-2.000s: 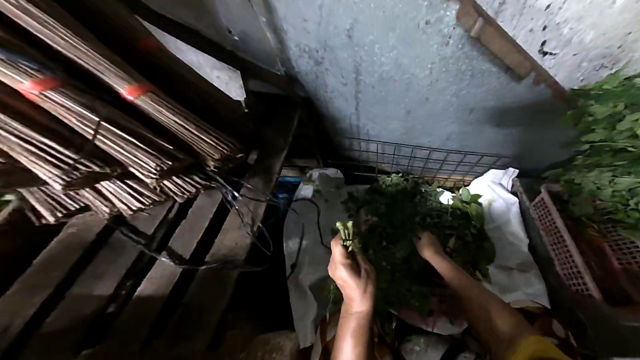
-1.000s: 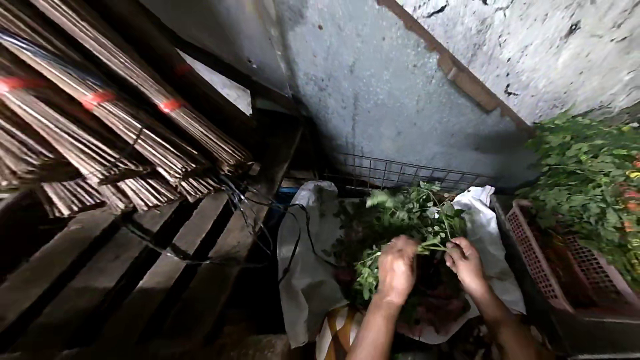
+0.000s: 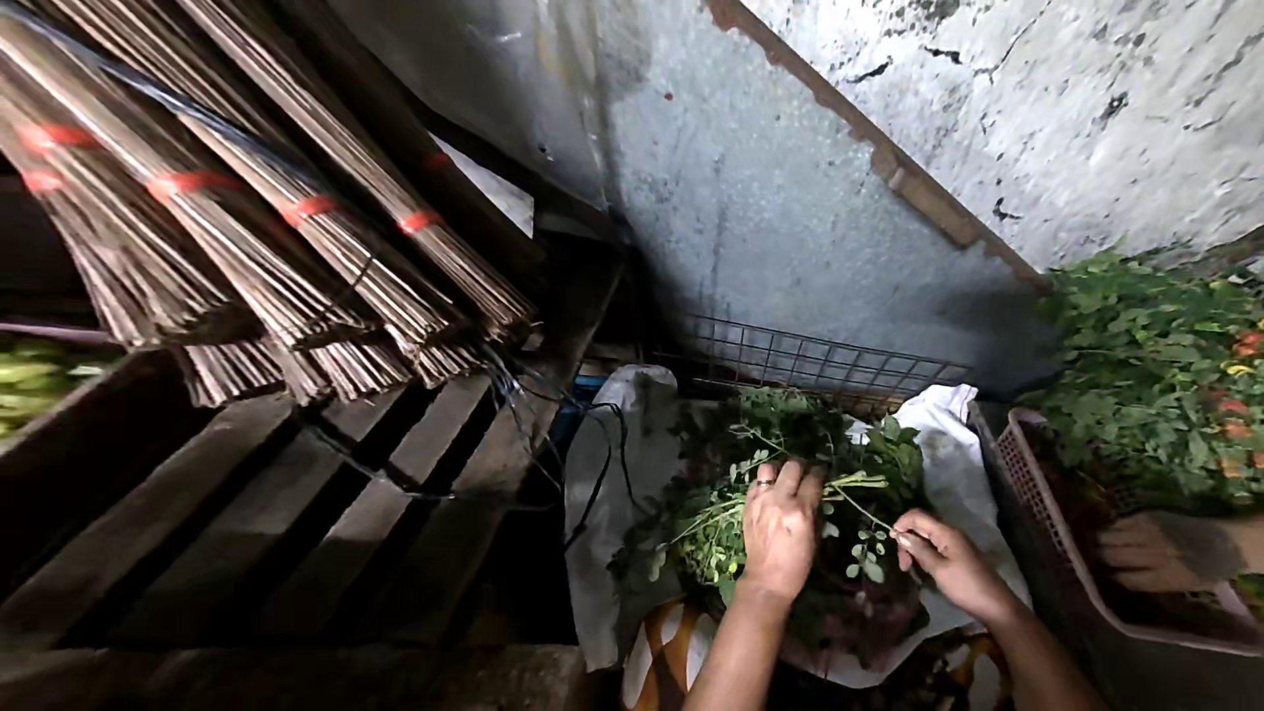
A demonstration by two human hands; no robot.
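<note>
My left hand (image 3: pixel 782 528), with a ring on one finger, is closed around a bunch of leafy green stems (image 3: pixel 726 523), whose pale cut ends stick out to its right. My right hand (image 3: pixel 938 558) pinches a thin leafy sprig (image 3: pixel 869 558) between thumb and fingers, just right of the bunch. Both hands are over an open white sack (image 3: pixel 617 444) that holds more dark greens (image 3: pixel 790 410). The lower part of the sack's contents is in shadow.
Bundles of thin sticks (image 3: pixel 326 247) with red bands lie on wooden slats (image 3: pixel 237 494) at left. A wire grid (image 3: pixel 810 355) stands behind the sack. At right, a pink plastic crate (image 3: pixel 1052 513) sits below leafy greens (image 3: pixel 1155 385); another person's hand (image 3: pixel 1155 553) reaches over it.
My hands were apart two seconds ago and came together at the bunch. My right hand is now a little to the right, holding a sprig. Another person's hand has appeared over the crate.
</note>
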